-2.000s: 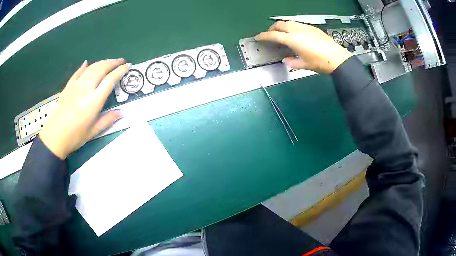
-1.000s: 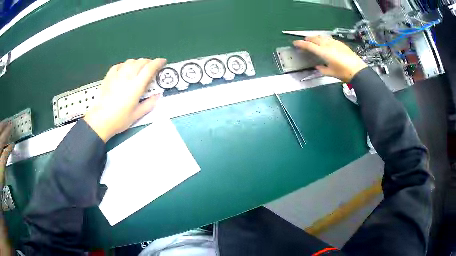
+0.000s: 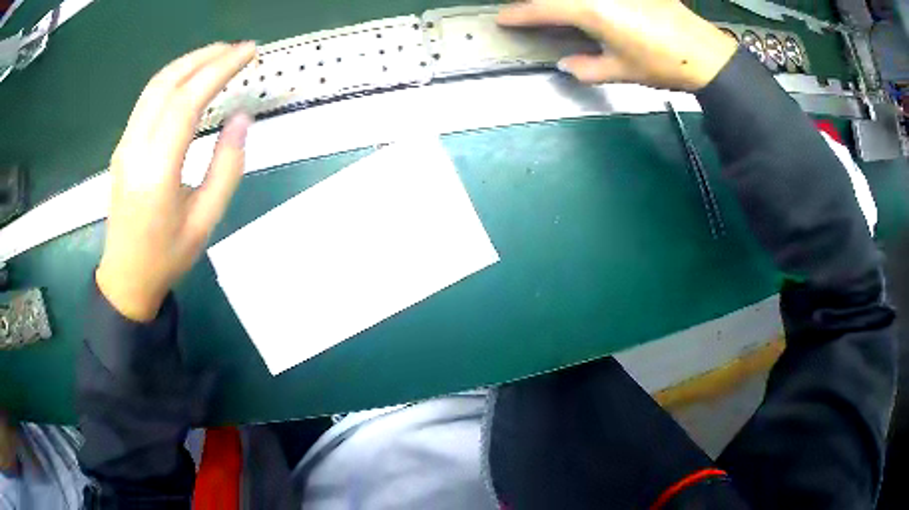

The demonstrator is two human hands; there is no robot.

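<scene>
A silvery perforated plate (image 3: 334,62) lies along the pale metal rail (image 3: 329,127), its right end against or very close to a flat grey plate (image 3: 478,40). My left hand (image 3: 164,179) spans the perforated plate's left end, fingers at the far edge and thumb near the near edge; the fingertips are slightly blurred. My right hand (image 3: 648,45) reaches over the flat plate, fingers at its far edge and thumb at its near edge, hiding its right part. A four-ring plate (image 3: 777,48) lies further right, partly behind my right wrist.
A white paper sheet (image 3: 354,254) lies on the green bench (image 3: 588,219) below the rail. Dark tweezers (image 3: 696,169) lie to its right. A white cloth with red (image 3: 852,179) shows beyond my right sleeve. A metal part (image 3: 22,319) is at the far left; machine parts (image 3: 877,125) stand at the right.
The view has shifted. The perforated plate now meets or nearly meets the flat plate; the four-ring plate that lay between them is no longer seen there. My left hand has moved onto the perforated plate.
</scene>
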